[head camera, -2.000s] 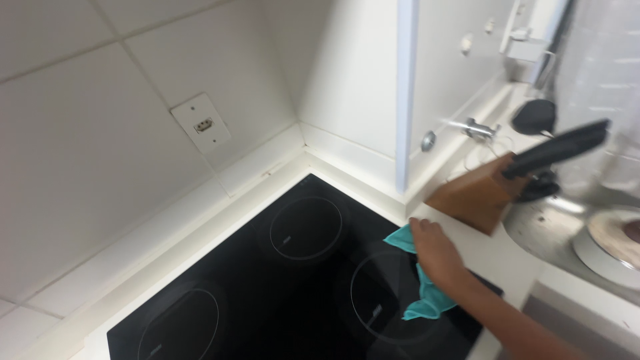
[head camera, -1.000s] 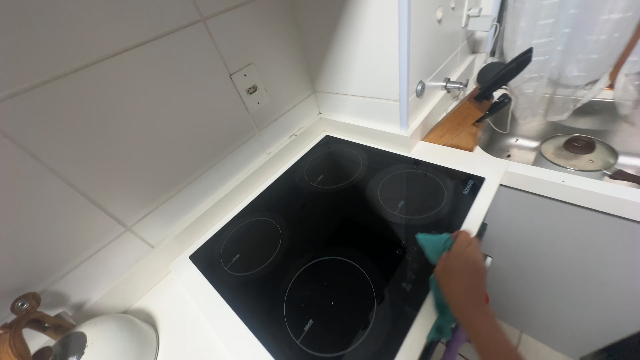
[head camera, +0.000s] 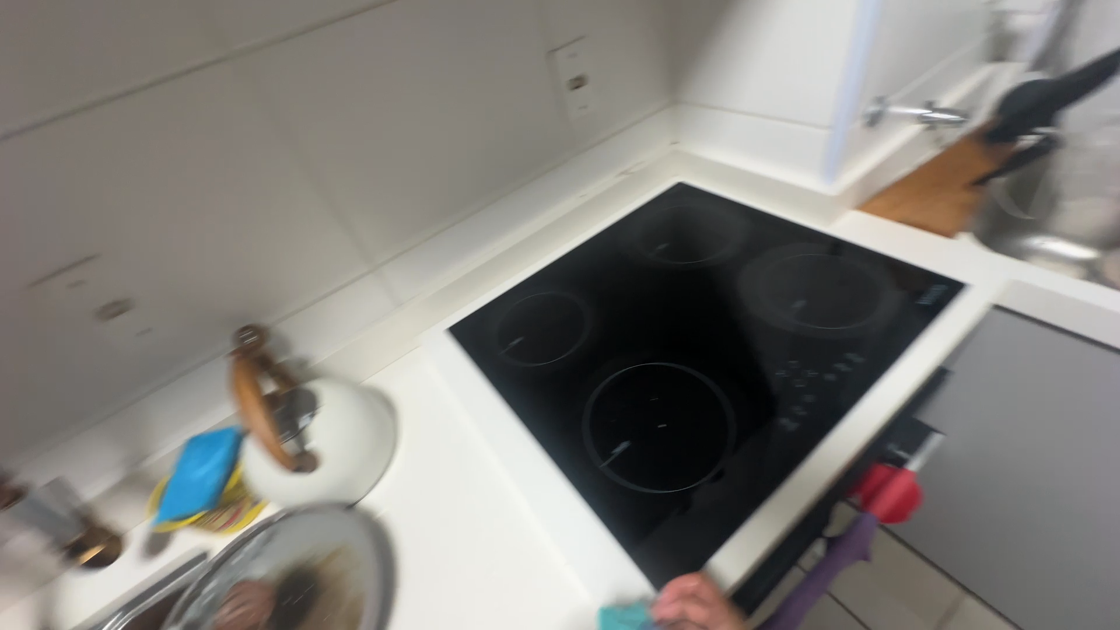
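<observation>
At the bottom edge of the head view, my right hand (head camera: 696, 602) holds a teal cloth (head camera: 625, 616), of which only a small part shows. The hand is at the near corner of a black glass cooktop (head camera: 665, 324), by its white countertop edge. Four ring-marked zones and touch controls show on the glass. Most of the hand and its wrist are cut off by the frame. My left hand is not in view.
Left of the cooktop stand a white kettle (head camera: 350, 437) with a wooden handle, a blue sponge (head camera: 199, 472) and a glass lid (head camera: 324, 569). A wooden knife block (head camera: 936, 188) is at the right. Red and purple items (head camera: 888, 494) hang below the front edge.
My right hand, with the teal cloth, has moved from the cooktop's far right zone along its front edge to the near corner. The view has swung left, bringing the kettle and lid into sight.
</observation>
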